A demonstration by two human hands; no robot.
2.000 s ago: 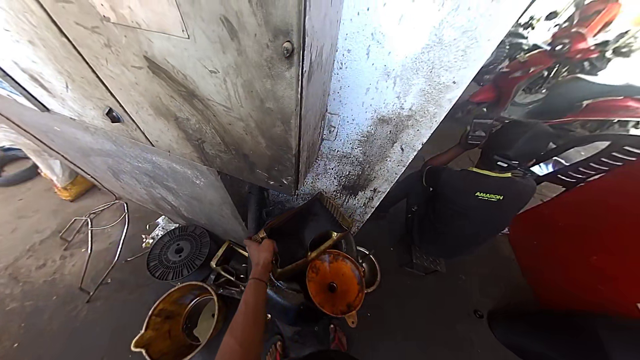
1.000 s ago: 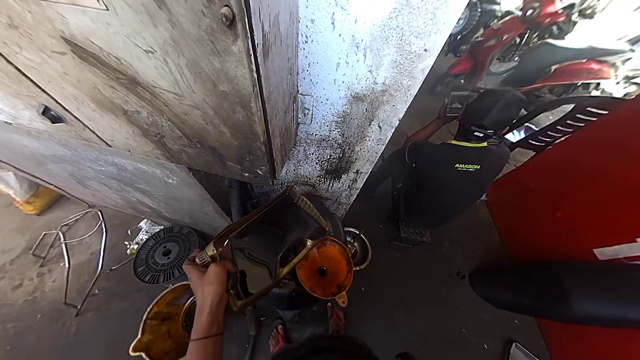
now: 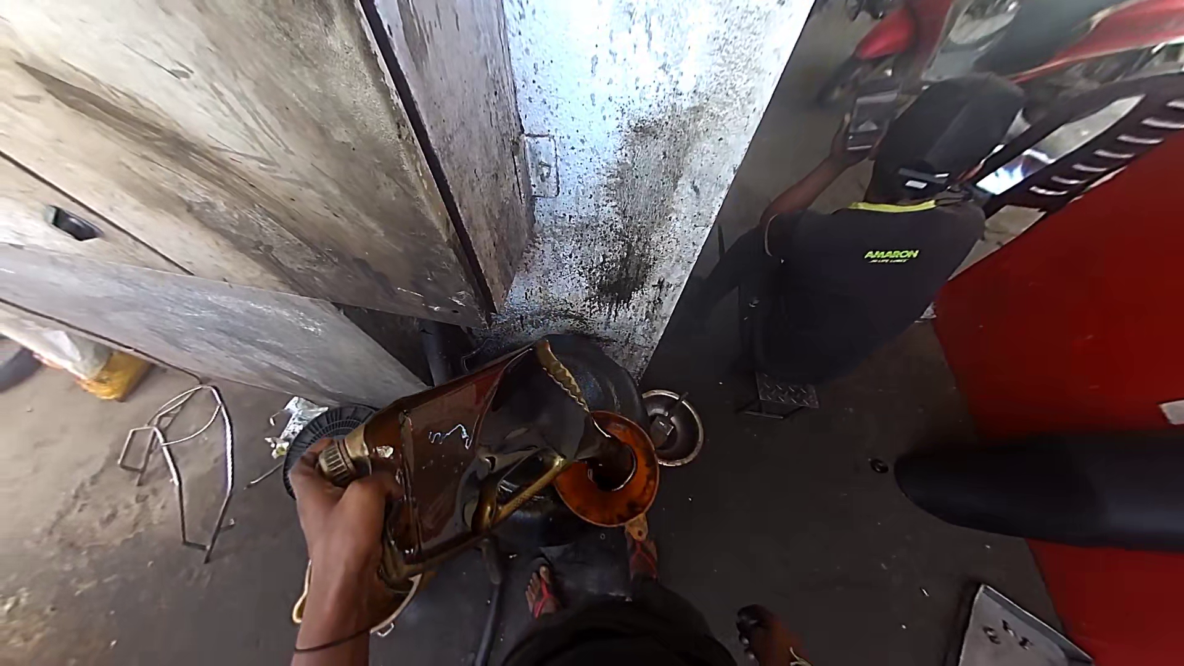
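Observation:
My left hand [image 3: 347, 518] is closed around the capped neck end of an oil-stained, cut-open plastic can [image 3: 453, 453]. The can is tilted, its cut end at an orange funnel [image 3: 601, 504], and dark liquid runs from it into the funnel. Beneath the funnel is a dark rounded container [image 3: 536, 527], partly hidden by the can. At the bottom edge, right of my feet, my right hand [image 3: 768, 634] shows only in part, away from the can; its grip is unclear. A stained yellowish bucket [image 3: 402, 601] stands partly hidden behind my left forearm.
A worn metal cabinet [image 3: 231, 139] and a spattered pale panel [image 3: 629, 176] stand ahead. A round metal dish [image 3: 680, 427] lies right of the funnel. Bent metal rods [image 3: 222, 462] and a black ribbed disc [image 3: 324, 425] lie left. A seated person [image 3: 860, 268] is near a red panel [image 3: 1082, 305].
My left hand has raised the capped end of the can and tipped its cut end to the funnel. Liquid now runs in. My right hand has come partly into view at the bottom.

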